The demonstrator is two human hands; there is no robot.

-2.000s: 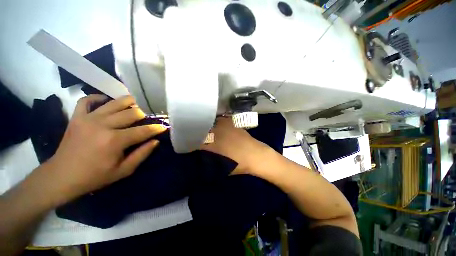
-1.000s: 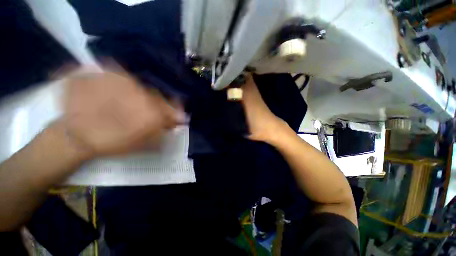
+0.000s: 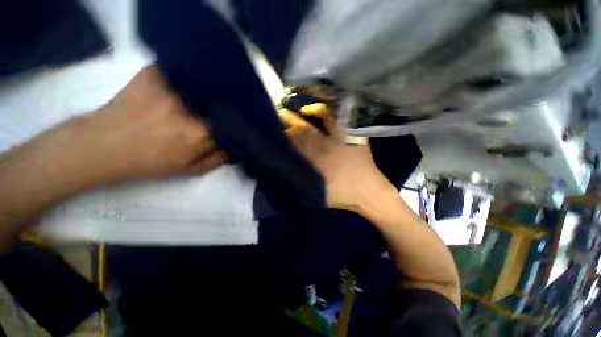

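The dark navy garment panel [image 3: 230, 99] runs from the top of the view down between my hands. It looks folded or lifted, and the picture is blurred. My left hand [image 3: 165, 125] is at the panel's left edge with its fingers curled under or behind the cloth, which hides the fingertips. My right hand [image 3: 329, 151] is beside the needle area of the white sewing machine [image 3: 422, 59], its fingertips lit yellow and on dark cloth. The needle itself cannot be made out. The white template strip cannot be told for sure.
The white table [image 3: 79, 85] lies at left, with the printed scale [image 3: 165, 220] along its front edge. A dark piece [image 3: 49, 289] hangs or lies at lower left. A black flat rectangle [image 3: 450, 199] is on a white surface at right. Yellow frames and green floor show at far right.
The view has shifted and the machine head looks tilted. The white strip, earlier at my left fingers, no longer shows clearly. The navy cloth now crosses over my left fingers. My right hand stays near the needle.
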